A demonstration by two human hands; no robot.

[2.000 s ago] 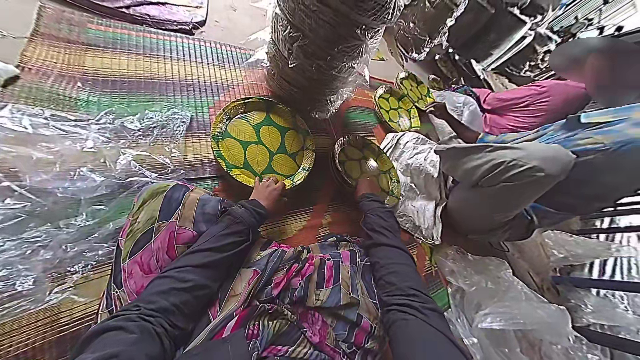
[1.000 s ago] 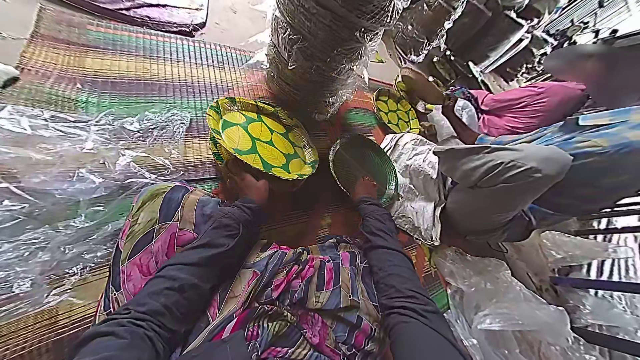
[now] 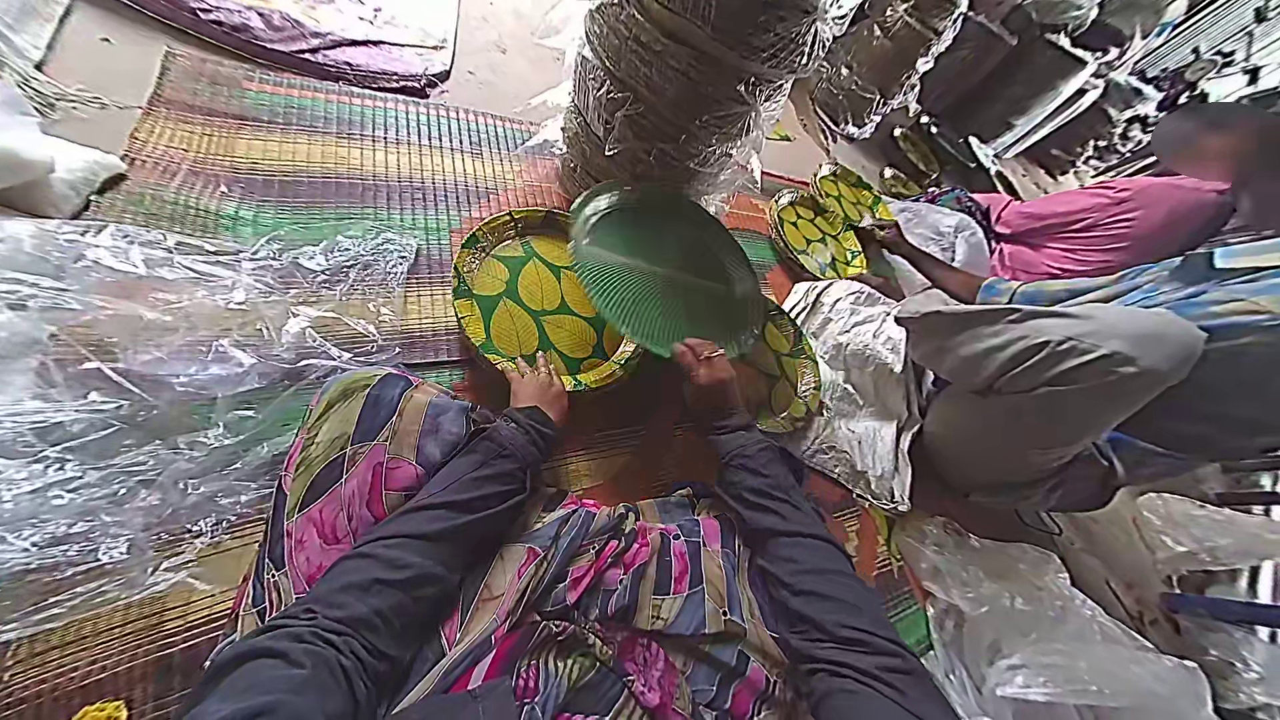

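Note:
A round plate with yellow leaves on green (image 3: 540, 290) lies on the woven mat; my left hand (image 3: 538, 388) rests with its fingers on the near rim. My right hand (image 3: 708, 372) grips the near edge of a plain green ribbed plate (image 3: 665, 265), blurred and tilted, its left part overlapping the leaf-patterned plate. Partly hidden behind my right hand, another leaf-patterned plate (image 3: 785, 370) lies to the right. Whether each patterned plate is single or a stack, I cannot tell.
A tall plastic-wrapped stack (image 3: 670, 95) stands beyond the plates. Clear plastic sheeting (image 3: 190, 400) covers the left of the striped mat (image 3: 330, 150). Two people sit at the right, near more leaf-patterned plates (image 3: 815, 235). Crumpled clear plastic (image 3: 1050, 620) lies at lower right.
The green plate in my right hand has moved up and left from the right-hand spot, where a leaf-patterned plate now shows. The left patterned plate, tilted up one second ago, now lies flatter.

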